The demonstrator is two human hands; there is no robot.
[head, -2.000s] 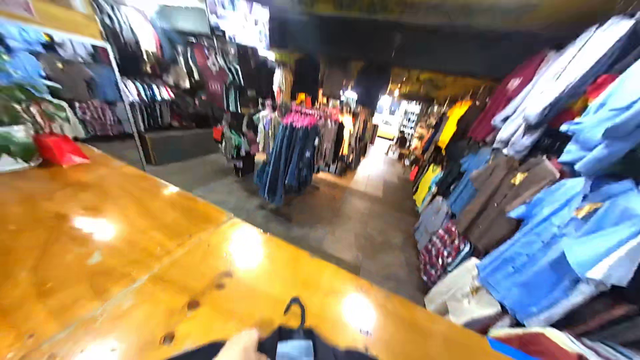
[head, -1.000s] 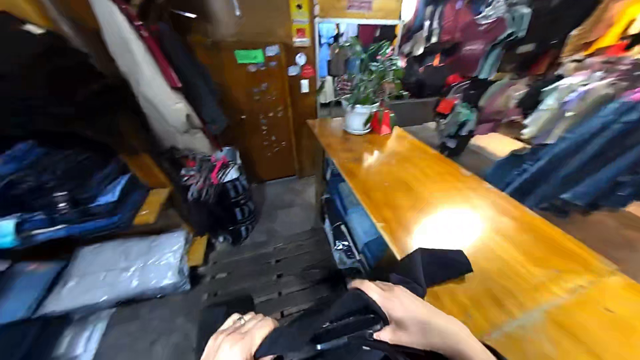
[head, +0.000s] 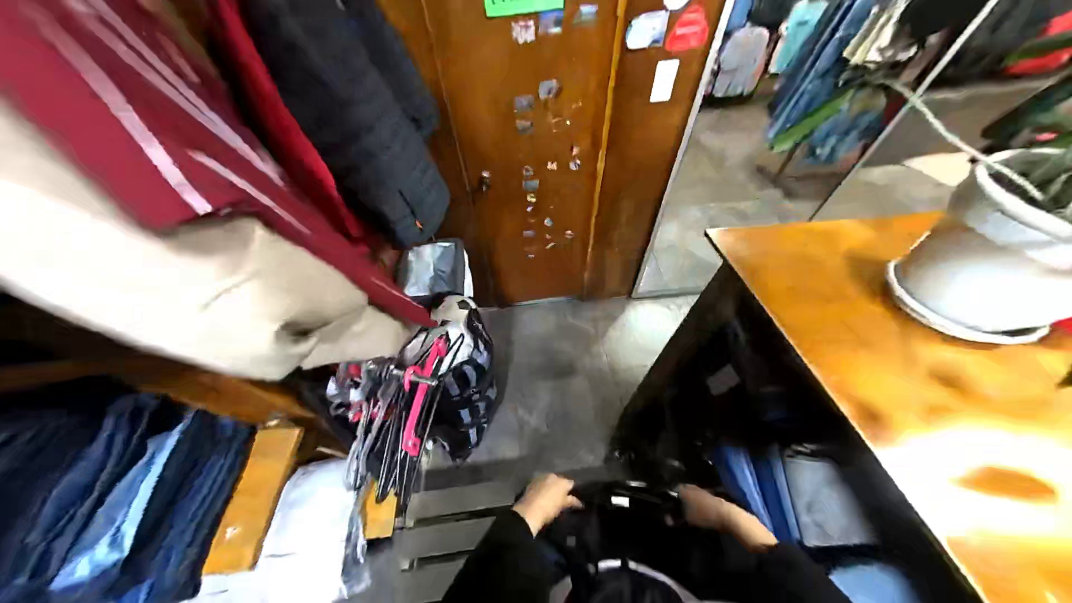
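Note:
In the head view, a black garment point(head: 624, 523) is held low at the bottom centre, its top edge stretched between my hands. My left hand point(head: 546, 501) grips its left side, and my right hand point(head: 724, 515), somewhat blurred, grips the right side. A small white label shows at the garment's top edge. Black sleeves cover both my forearms. Whether a hanger is inside the garment I cannot tell.
A wooden counter point(head: 804, 285) with a potted plant point(head: 971, 251) stands at right, folded jeans on shelves beneath. A bag of clothes hangers point(head: 419, 394) stands left of the walkway. Jackets point(head: 352, 109) hang at upper left above stacked jeans point(head: 126, 494). A wooden door point(head: 536, 151) is ahead.
The view has swung left toward the door and bag of hangers. My hands, bunched in the black cloth a second ago, are now apart at the garment's two sides.

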